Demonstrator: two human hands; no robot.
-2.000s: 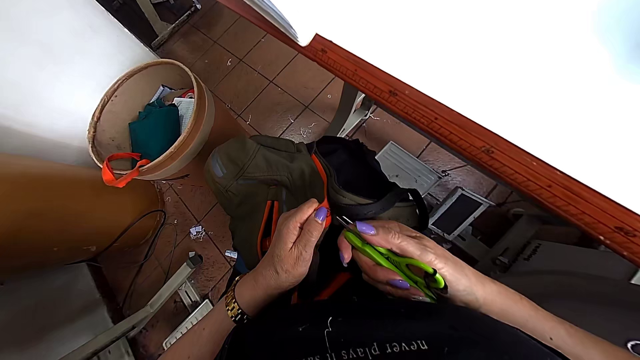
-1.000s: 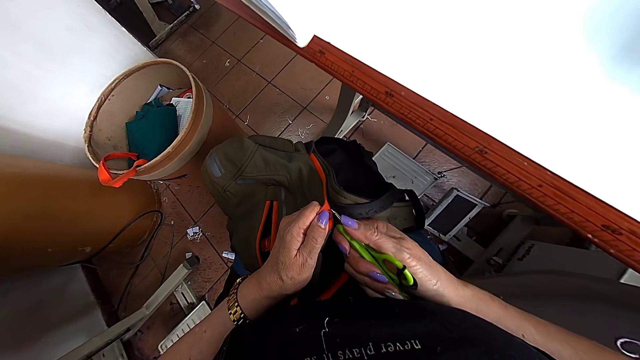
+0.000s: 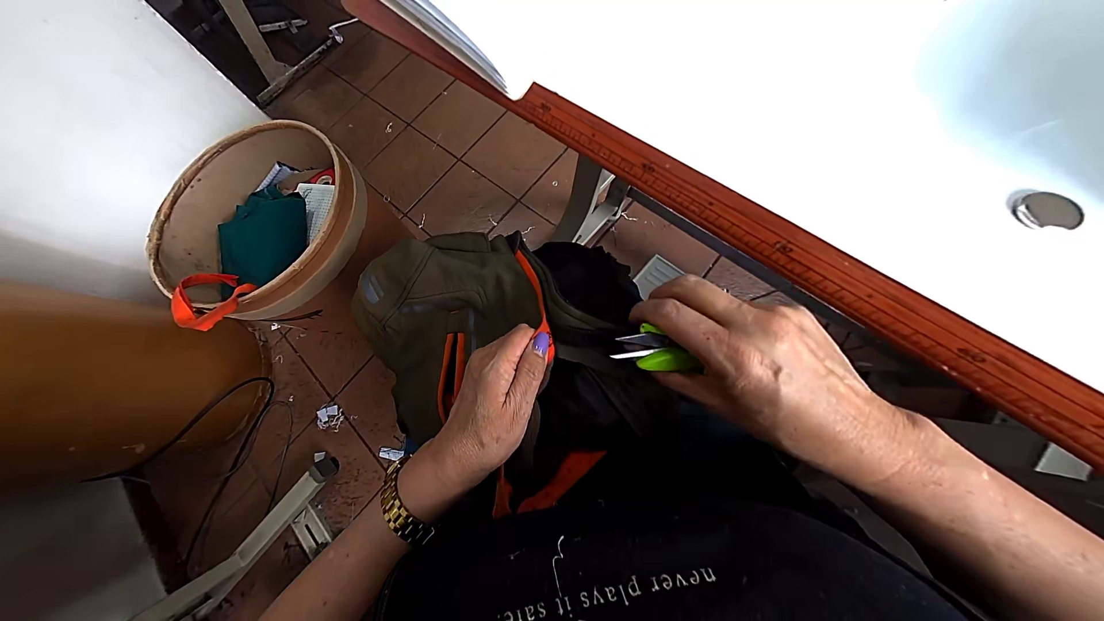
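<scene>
An olive-green garment (image 3: 483, 289) with orange zipper trim and a black lining lies over my lap, below the table edge. My left hand (image 3: 496, 397) pinches its orange trim (image 3: 536, 289) between thumb and fingers. To the right of that pinch, my right hand (image 3: 742, 354) grips small green thread snips (image 3: 668, 359). Their metal blades stand apart and point left toward the trim, with a gap between the tips and my left thumb. Fingertips of my right hand are partly hidden behind the snips and palm.
A white table with a wooden ruler edge (image 3: 776, 250) runs across the upper right. At left, a round bin (image 3: 345, 216) holds teal cloth (image 3: 263, 237) and paper, with an orange strap (image 3: 203, 302) over its rim. A metal stand leg (image 3: 250, 543) and black cable (image 3: 228, 466) are at lower left.
My right hand has moved right, away from the left one, and turned so its back shows; the snips' tips have left the trim. My left hand stays on the trim.
</scene>
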